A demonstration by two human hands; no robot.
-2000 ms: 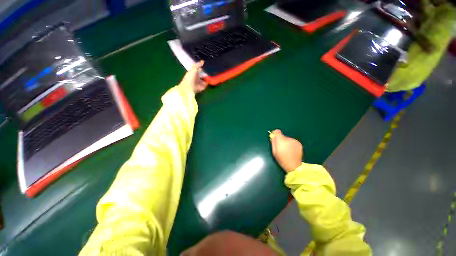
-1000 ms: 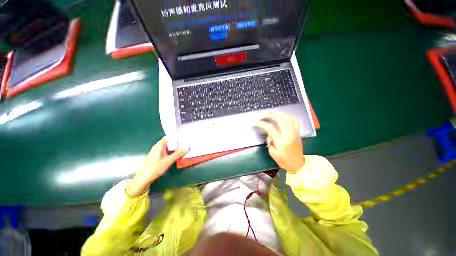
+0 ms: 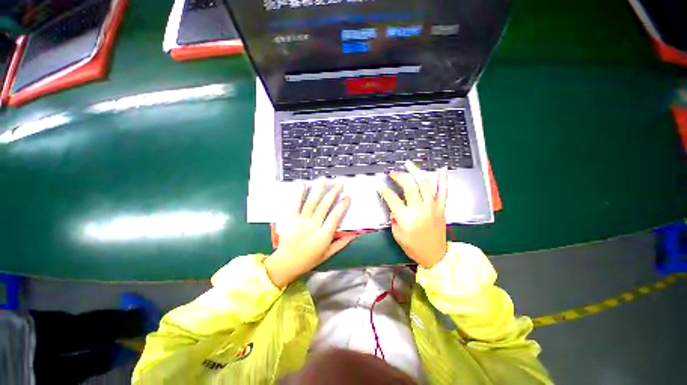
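Observation:
An open silver-grey laptop [image 3: 474, 197] lies in front of me on a white sheet [image 3: 261, 180] over a red pad [image 3: 495, 188]. Its dark screen [image 3: 316, 56] shows blue buttons and one red button. My left hand [image 3: 307, 233] rests on the left palm rest, fingers spread, with nothing visible in it. My right hand [image 3: 419, 218] lies over the palm rest right of centre, fingers apart, fingertips near the lower keys. A thin red cable [image 3: 373, 319] hangs down my chest and runs up towards my right hand. Its plug cannot be made out.
The green bench [image 3: 173, 173] carries other laptops on red pads at the upper left [image 3: 64, 49], the top [image 3: 203, 26] and the upper right edge [image 3: 663, 26]. Blue stools [image 3: 670, 247] and a yellow marking line [image 3: 603, 304] show beyond the bench edge. Dark clothing shows at lower left.
My view has turned from the bench to the laptop. In the last second my left hand has moved from the laptop's front left corner onto the palm rest. My right fingers have moved up towards the keys.

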